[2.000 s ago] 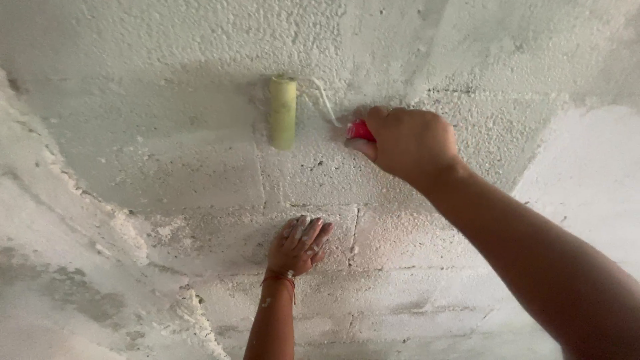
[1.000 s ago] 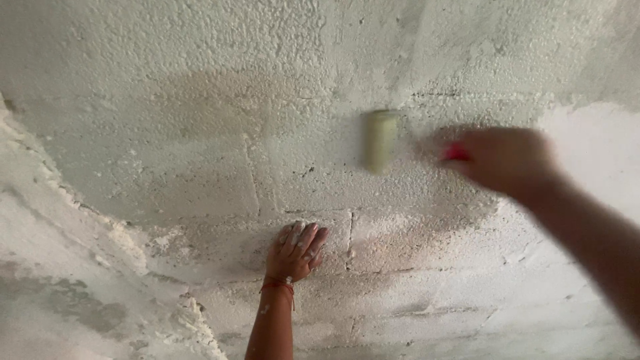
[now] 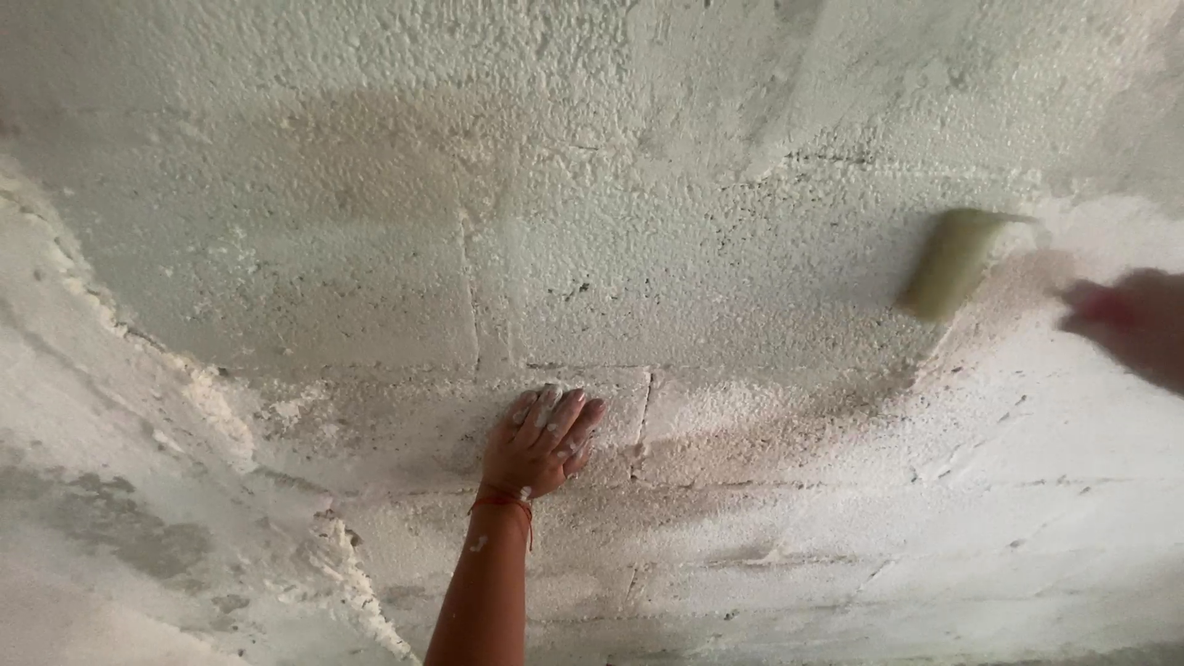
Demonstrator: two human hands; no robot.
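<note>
My left hand (image 3: 541, 442), spotted with white paint and with a red string at the wrist, rests flat on the rough block wall (image 3: 573, 305), fingers apart and holding nothing. At the right edge my right hand (image 3: 1133, 319), blurred by motion, grips the red handle (image 3: 1101, 307) of a small paint roller. The roller's yellowish sleeve (image 3: 948, 264) tilts against the wall to the left of that hand. Part of the right hand lies beyond the frame's edge.
A rough, crumbly plaster ridge (image 3: 199, 379) runs down the left side, beside another whitish surface with grey patches (image 3: 129, 523). Cracks and block joints (image 3: 643, 416) cross the wall. Smoother, paler wall (image 3: 1064, 444) lies at the lower right.
My right hand and the roller have moved to the right across the wall, and the roller has gone from upright to tilted. My left hand has stayed in place.
</note>
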